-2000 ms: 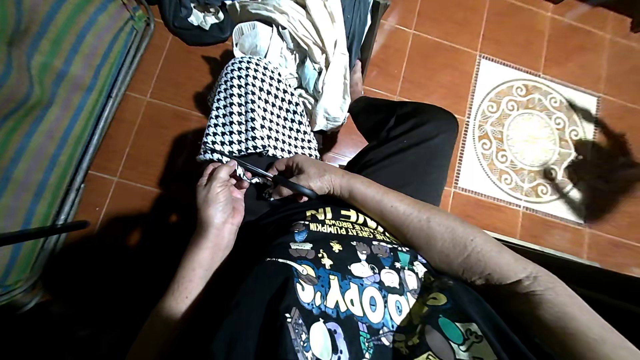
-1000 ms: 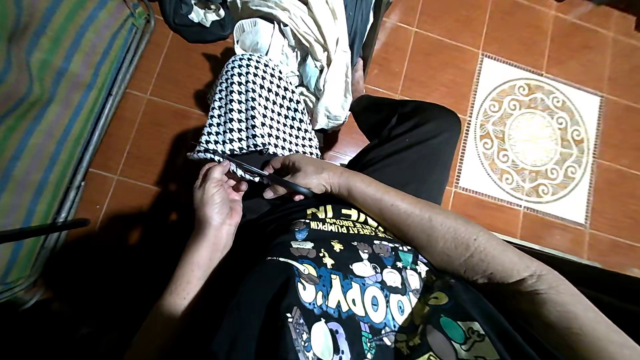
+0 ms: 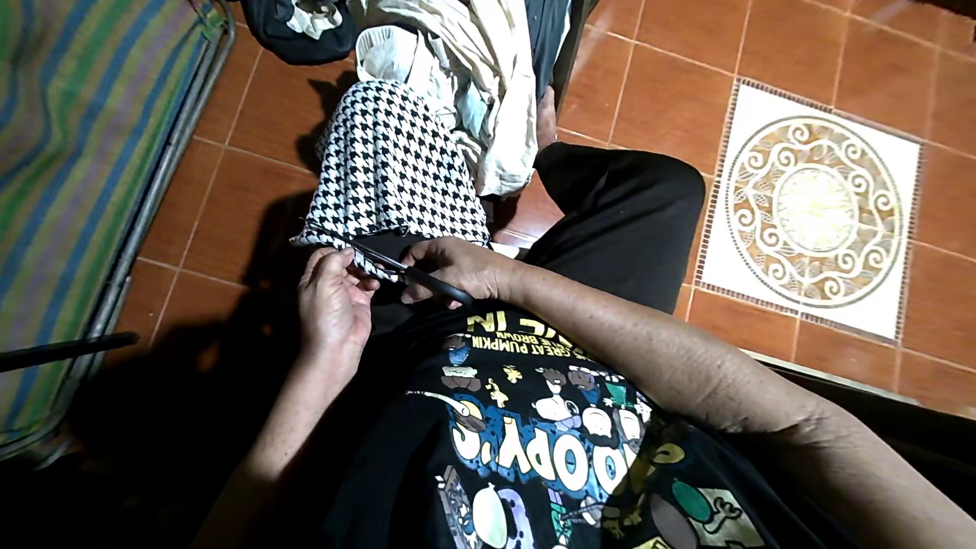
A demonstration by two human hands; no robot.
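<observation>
A black-and-white houndstooth cloth (image 3: 396, 160) lies over my leg, its near edge drawn up at my lap. My left hand (image 3: 335, 297) pinches that edge between thumb and fingers. My right hand (image 3: 457, 271) grips the black handles of a pair of scissors (image 3: 374, 255), whose dark blades point left along the cloth edge, close to my left fingertips. How far the blades are apart cannot be told. Part of the handles is hidden by my right fingers.
Cream cloth (image 3: 503, 91) and a white ribbed item (image 3: 385, 53) lie beyond the houndstooth cloth, with a black bag (image 3: 301, 34) beside them. A striped fabric bed with a metal frame (image 3: 152, 198) stands at left. A patterned tile (image 3: 812, 210) is set in the floor at right.
The scissors and both hands have stayed close to the cloth edge, with small shifts of the fingers. A shadow that lay over the patterned tile two seconds ago is gone.
</observation>
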